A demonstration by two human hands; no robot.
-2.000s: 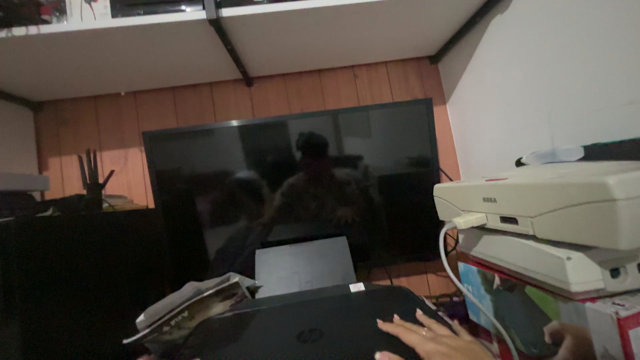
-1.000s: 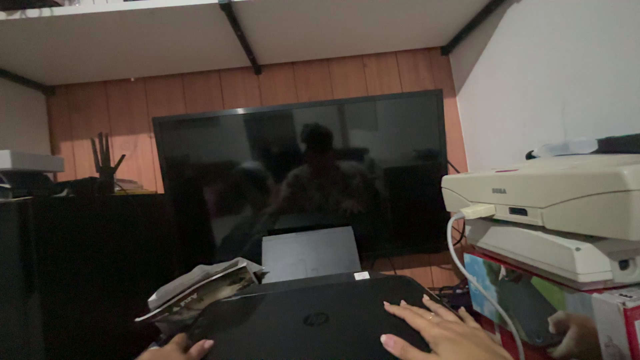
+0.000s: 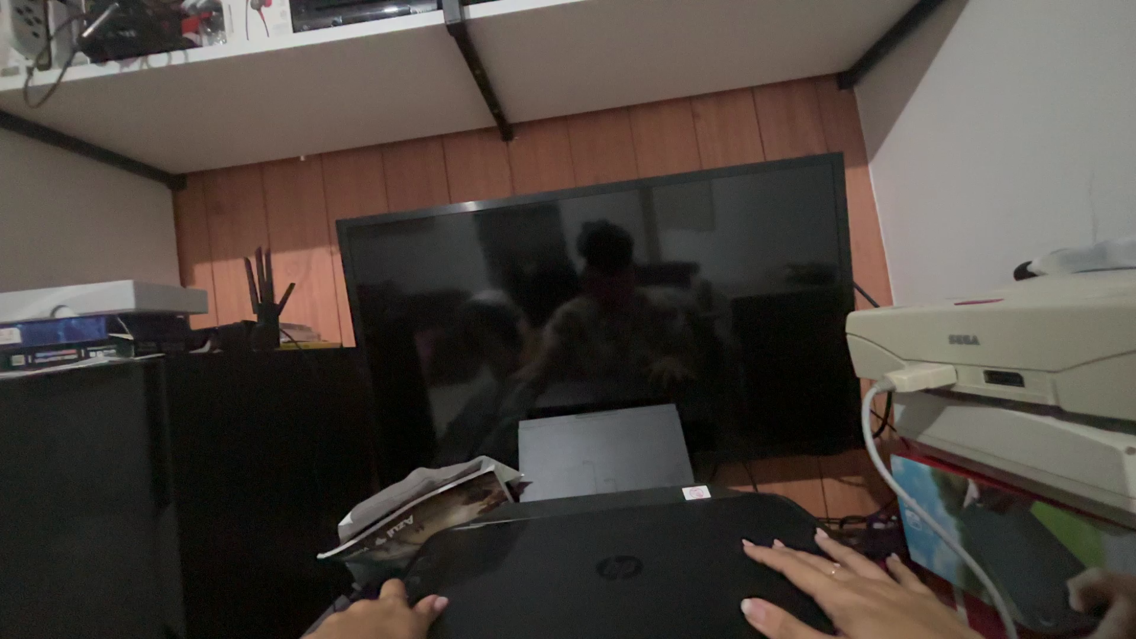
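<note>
A black HP printer (image 3: 568, 577) fills the bottom centre, with a grey panel (image 3: 603, 453) standing up behind its lid. My right hand (image 3: 852, 586) lies on the right part of the lid, palm down with fingers spread and a ring on one finger. My left hand (image 3: 382, 614) is at the printer's left edge, only its thumb and fingers showing; what it touches underneath is hidden. A printed plastic bag (image 3: 426, 515) lies against the printer's back left side. Behind stands a large dark television (image 3: 603, 319), its screen reflecting people.
On the right, a cream Sega console (image 3: 994, 346) with a white cable (image 3: 896, 479) sits on another pale device (image 3: 1021, 444) and a colourful box (image 3: 967, 524). A router (image 3: 266, 302) stands on a black cabinet (image 3: 257, 479) at left. A white shelf (image 3: 293, 98) hangs overhead.
My left hand has come into view at the printer's left edge; two seconds ago it was not seen. My right hand stays on the lid. The view has turned somewhat left.
</note>
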